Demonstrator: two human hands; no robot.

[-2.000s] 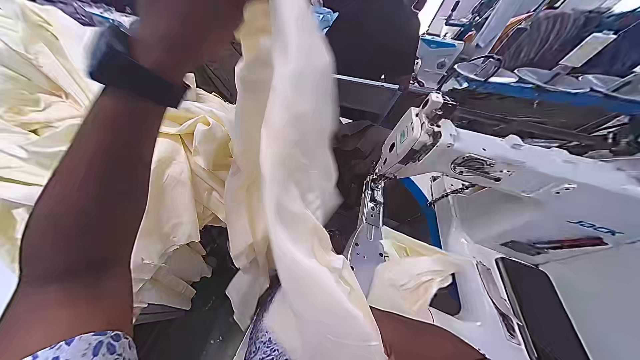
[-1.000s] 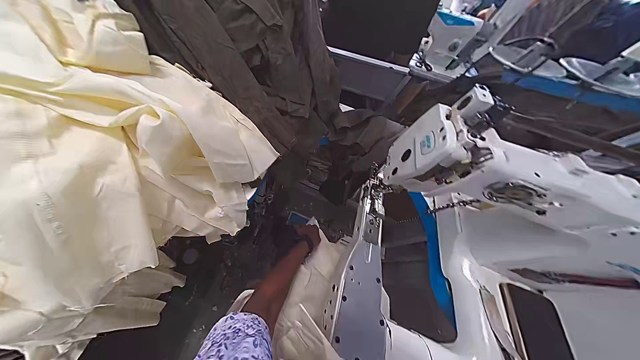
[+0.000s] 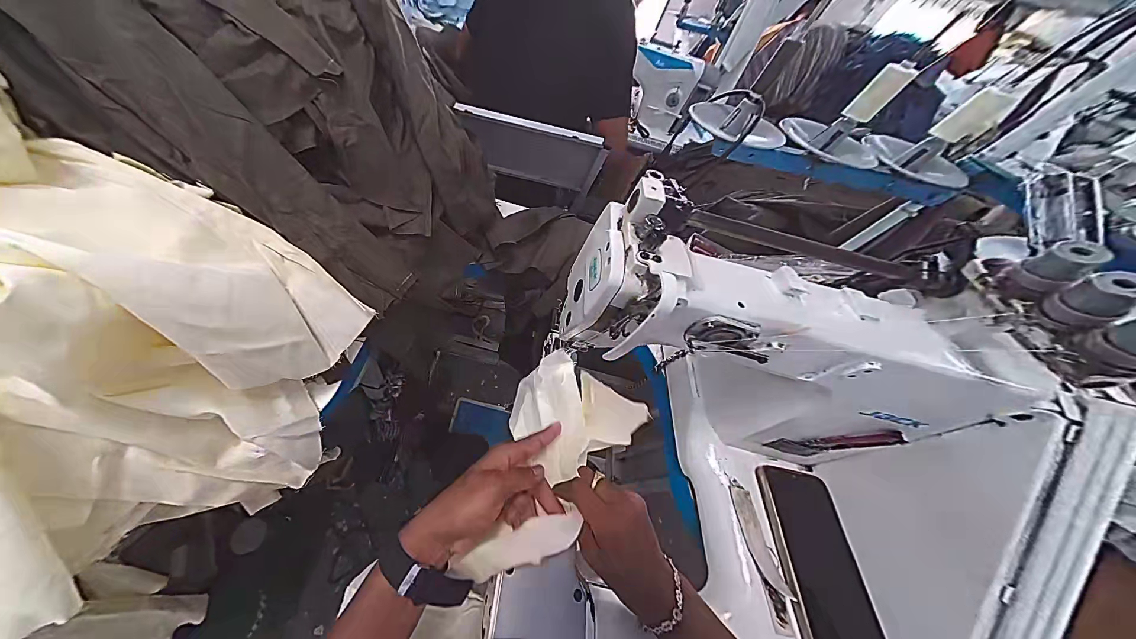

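My left hand (image 3: 488, 506), with a dark wristband, grips a piece of cream fabric (image 3: 555, 408) just in front of the sewing head. Close on its right, my right hand (image 3: 617, 537), wearing a chain bracelet, pinches the lower part of that fabric. The fabric's upper end reaches the needle area of a white Jack industrial sewing machine (image 3: 737, 302). Part of it hangs over the narrow machine arm (image 3: 541, 595) below my hands. The fingertips beneath the folds are partly hidden.
Heaped cream cloth (image 3: 160, 328) fills the left side, with dark brown cloth (image 3: 266, 133) behind it. A smartphone (image 3: 816, 550) lies on the machine bed. Thread cones (image 3: 1087, 297) stand at right. Another person (image 3: 550, 62) is beyond a metal-edged panel (image 3: 532, 155).
Both hands are now together at the fabric before the needle; one second ago only one hand showed, lower at the machine arm. The view has shifted.
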